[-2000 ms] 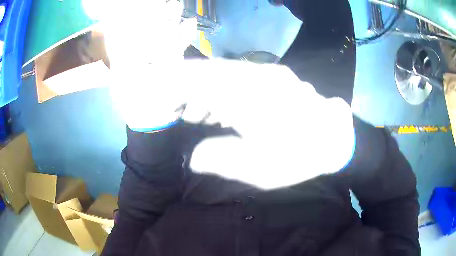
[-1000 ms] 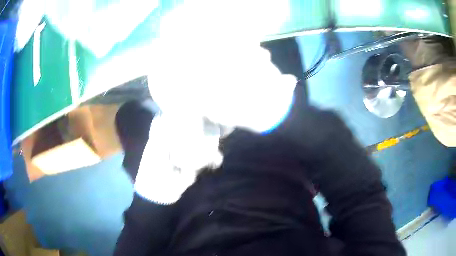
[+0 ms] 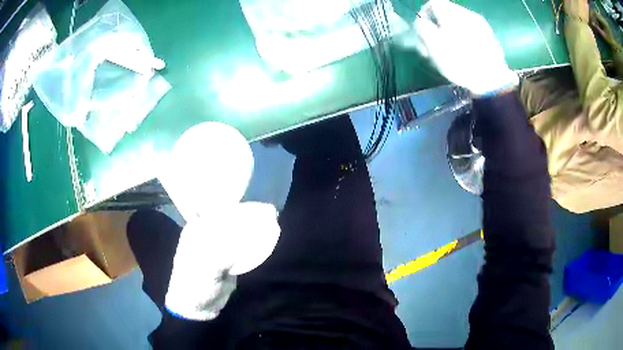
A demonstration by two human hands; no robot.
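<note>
My left hand (image 3: 200, 273), in a white glove with a blue cuff edge, holds a smooth white two-lobed housing (image 3: 213, 164) over my lap at the bench edge. Glare blanks out the line between glove and housing. My right hand (image 3: 466, 51), also gloved, is stretched out over the far right of the bench, beside thin black wires (image 3: 382, 61) that lie over a clear bag and hang over the edge. Its fingertips are washed out, so I cannot tell whether it holds anything.
Clear plastic bags (image 3: 102, 75) and a white strip (image 3: 27, 142) lie on the green bench (image 3: 198, 89). An open carton (image 3: 68, 273) is under the left edge. A person in tan (image 3: 580, 150) is at the right, near a round metal stool base (image 3: 464, 154) and a blue bin (image 3: 596, 275).
My right hand has moved away from the left hand, out to the right over the bench. My left hand keeps the housing, now clearly visible. The view takes in more of the bench.
</note>
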